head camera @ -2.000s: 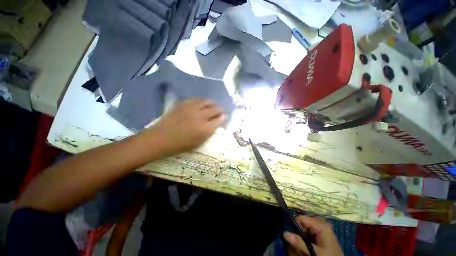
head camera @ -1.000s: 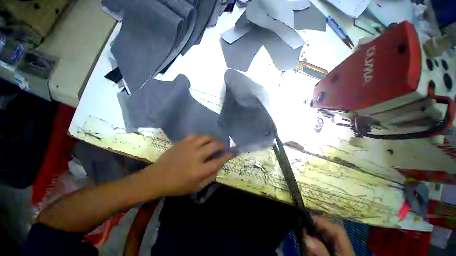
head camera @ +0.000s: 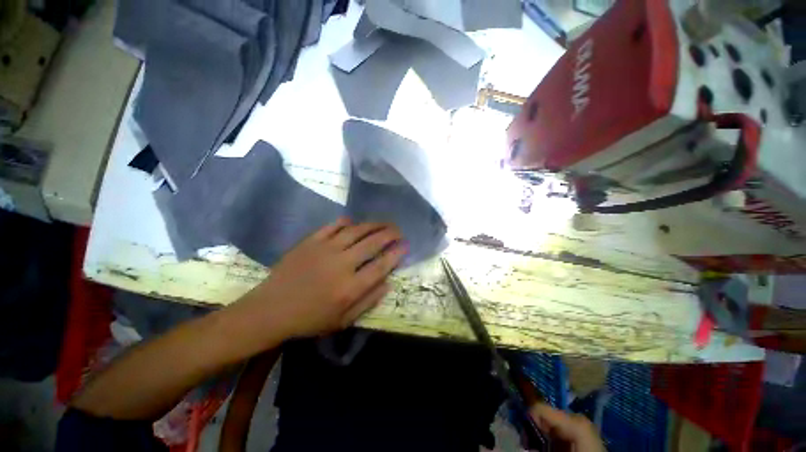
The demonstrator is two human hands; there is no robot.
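Note:
A grey cut piece (head camera: 283, 203) lies near the table's front edge, its right end curled up with a paler side showing. My left hand (head camera: 331, 274) lies on its front edge, fingers bent over the fabric. My right hand (head camera: 566, 429), partly cut off by the bottom edge, holds the black scissors (head camera: 484, 334) by the handles. The blades point up and left, their tip just below the piece's right corner and apart from it. Whether the blades are parted cannot be told.
The sewing machine (head camera: 601, 88) with its red end cover stands at the right. A bundle of grey layers (head camera: 199, 75) lies back left. More grey pieces (head camera: 415, 53) lie at the back. A pink-handled tool (head camera: 704, 328) is at the right table edge.
The grey piece's right end has come forward and curled since the first frame. The scissors' tip has dropped slightly from the fabric corner since the second. The view has also shifted.

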